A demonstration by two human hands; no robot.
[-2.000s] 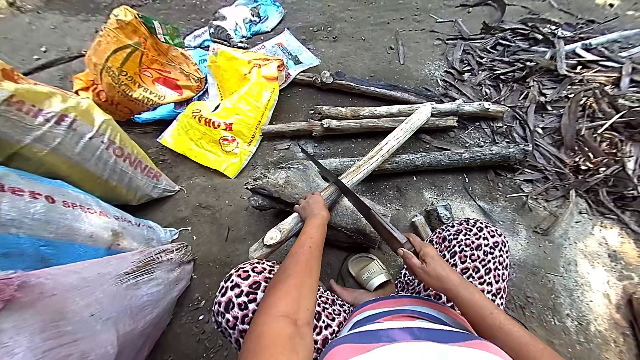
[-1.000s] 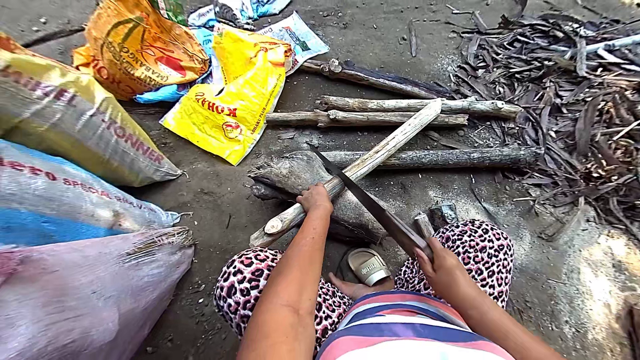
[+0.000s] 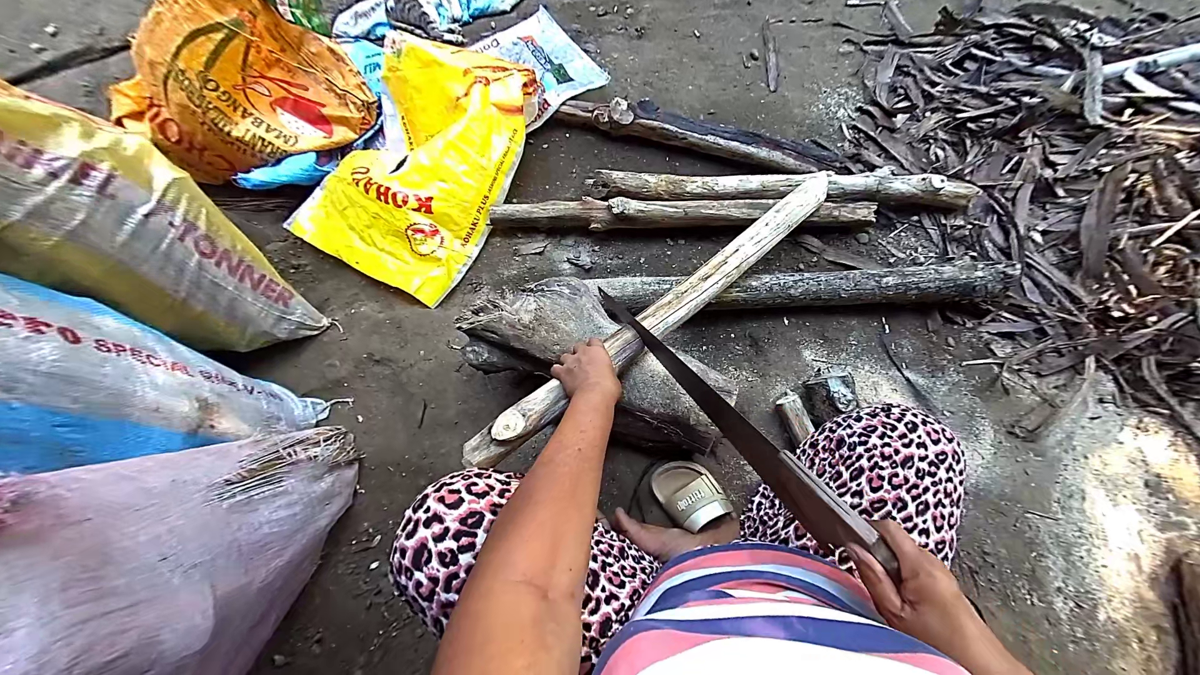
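My left hand (image 3: 589,371) grips a pale, bark-stripped wooden pole (image 3: 722,267) near its lower end. The pole lies aslant over a thick gnarled log (image 3: 666,389) on the ground, with its far end over the thinner branches. In my right hand (image 3: 900,577) is the handle of a handsaw (image 3: 727,412) with a long dark blade. Its narrow tip reaches up and left to the pole, just beyond my left hand; whether the teeth touch the wood I cannot tell. Two short cut wood pieces, one of them a thin stub (image 3: 795,418), lie by my right knee.
Filled woven sacks (image 3: 169,553) stand along the left. Empty printed bags, one yellow (image 3: 422,187), lie at the upper left. Several branches (image 3: 844,284) rest beyond the log. Dry leaves and bark strips (image 3: 1078,206) are heaped at the right. A sandal (image 3: 689,495) is between my knees.
My right hand has moved down and back toward my body with the saw, whose blade has slid back along with it. My left hand has kept its grip on the pole.
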